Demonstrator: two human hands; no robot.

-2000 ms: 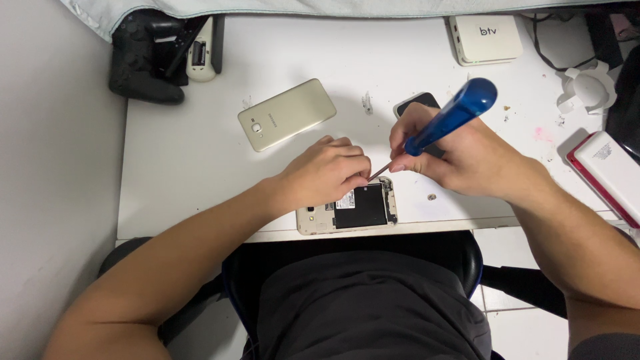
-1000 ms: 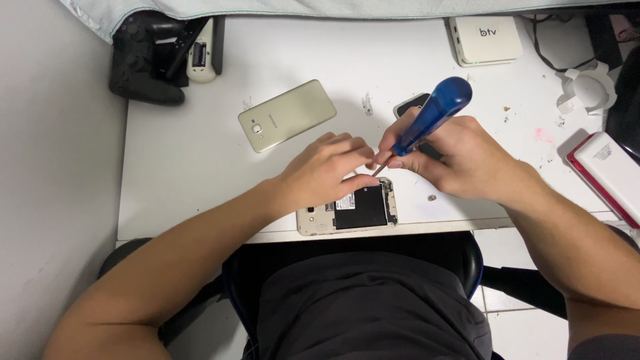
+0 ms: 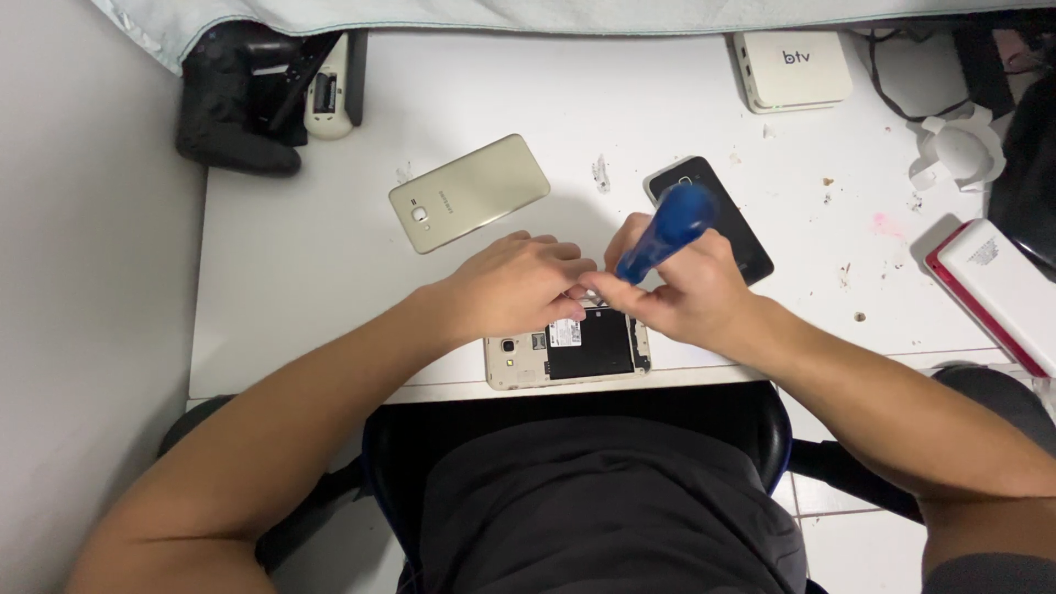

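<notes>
An opened smartphone body [image 3: 591,351] lies near the front edge of the white table, its dark battery bay and camera showing. My left hand [image 3: 528,285] rests over the phone's far edge, thumb and fingers close together at the working spot; whether they pinch something small is hidden. My right hand [image 3: 685,285] is closed around a screwdriver with a blue handle [image 3: 667,235], tilted up to the right, its tip hidden between the hands. A gold phone back cover [image 3: 470,194] lies beyond my left hand. Behind my right hand is a black smartphone [image 3: 742,227], partly covered.
Black game controller [image 3: 235,107] and a white remote with an exposed battery compartment [image 3: 332,95] lie at the back left. A white TV box [image 3: 792,74] stands at the back right, with a white plastic bracket [image 3: 957,153] and a white and red device [image 3: 994,280] at the right.
My right hand and the screwdriver have moved left, and the handle leans at a changed angle. More of the black smartphone shows behind them.
</notes>
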